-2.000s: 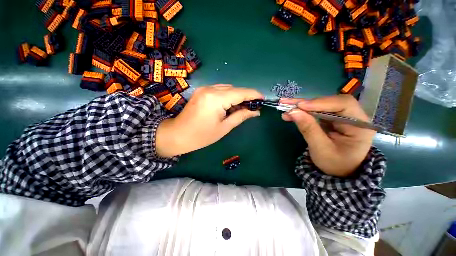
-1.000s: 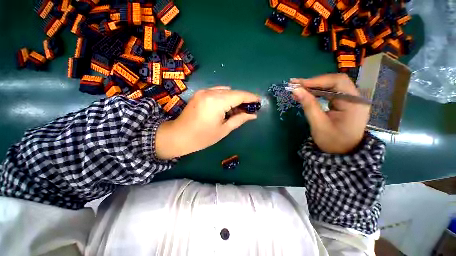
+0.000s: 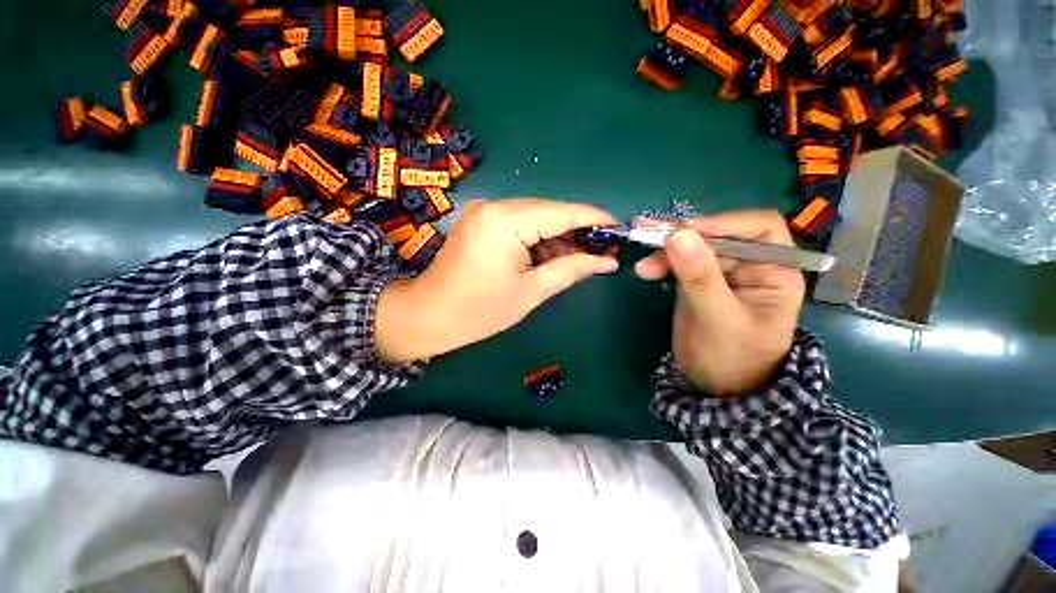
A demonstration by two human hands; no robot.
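Note:
My left hand [image 3: 492,276] holds a black connector housing [image 3: 595,240] between thumb and fingertips. Its orange strip is mostly hidden by the fingers. My right hand [image 3: 730,304] grips silver tweezers [image 3: 767,254] lying nearly level, with their tips pointing left at the housing's open end. Whether the tips hold a small piece cannot be told. A loose pile of tiny grey pieces [image 3: 668,210] lies just behind the right fingers, partly hidden by them. A single black-and-orange housing [image 3: 543,379] lies alone below the hands.
A heap of black-and-orange housings [image 3: 315,170] lies at the back left, and another heap [image 3: 818,119] at the back right. A tan box [image 3: 858,231] with grey pieces inside stands right of my right hand. A clear plastic bag [image 3: 1019,174] lies beyond it on the green bench top [image 3: 556,104].
My right hand and the tweezers have moved left from the grey pile to the housing, where they also were two seconds ago. My left hand keeps hold of the housing.

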